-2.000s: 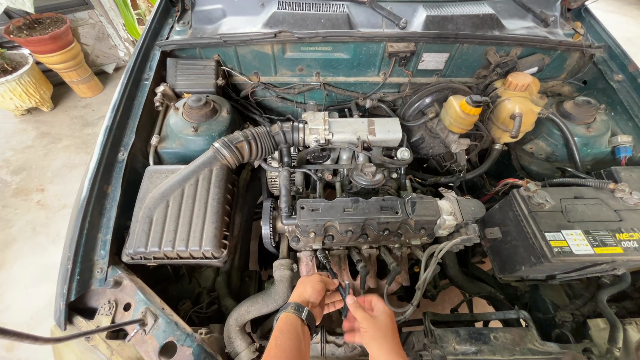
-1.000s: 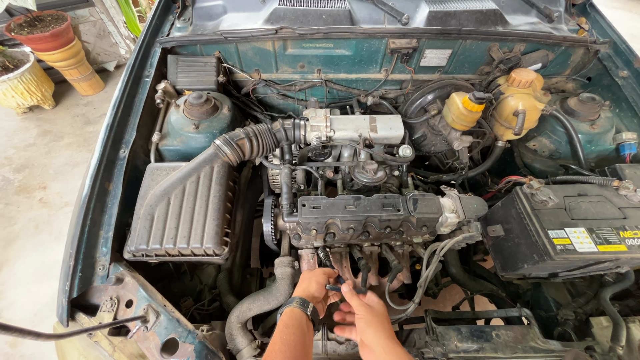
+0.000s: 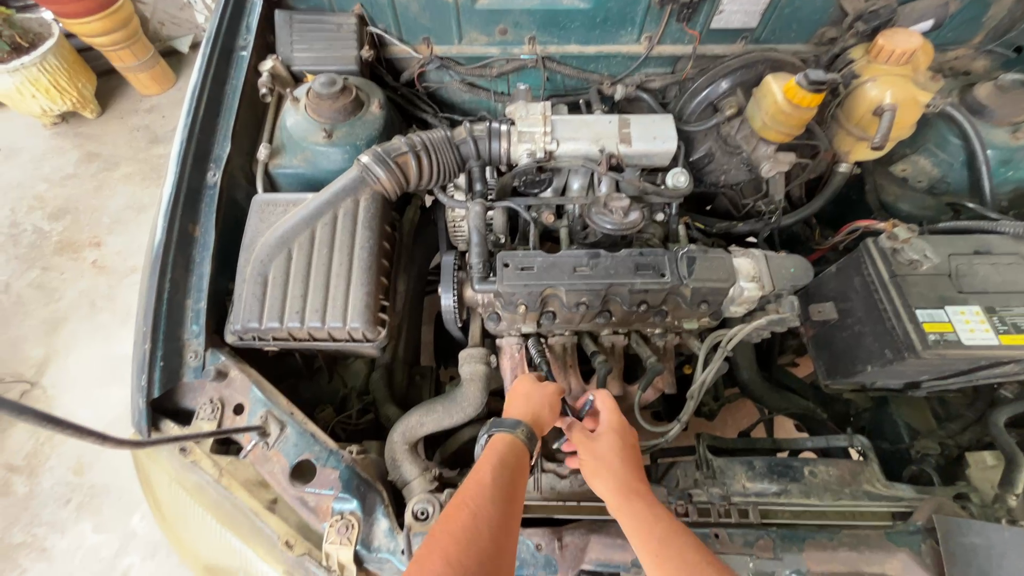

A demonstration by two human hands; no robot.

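My left hand [image 3: 534,404], with a dark watch on the wrist, is closed around the lower end of a black spark plug lead boot [image 3: 539,357] in front of the exhaust manifold [image 3: 513,362]. Close on its right, my right hand [image 3: 602,444] pinches a small dark piece with a shiny end [image 3: 586,408]; whether this is a tool or part of the lead cannot be told. Other plug boots [image 3: 597,358] sit along the front of the engine below the black valve cover [image 3: 582,270]. Grey ignition leads [image 3: 704,376] curve down from the right end of the engine.
A ribbed black air filter box [image 3: 316,276] is at the left, with a radiator hose [image 3: 438,432] beside my left hand. The battery [image 3: 952,296] stands at the right. A black hood prop rod [image 3: 120,438] crosses the lower left. The front crossmember [image 3: 768,544] runs beneath my forearms.
My hands have stayed in front of the manifold, close together. The fingers of my right hand have shifted around the small dark piece. The view has moved in closer.
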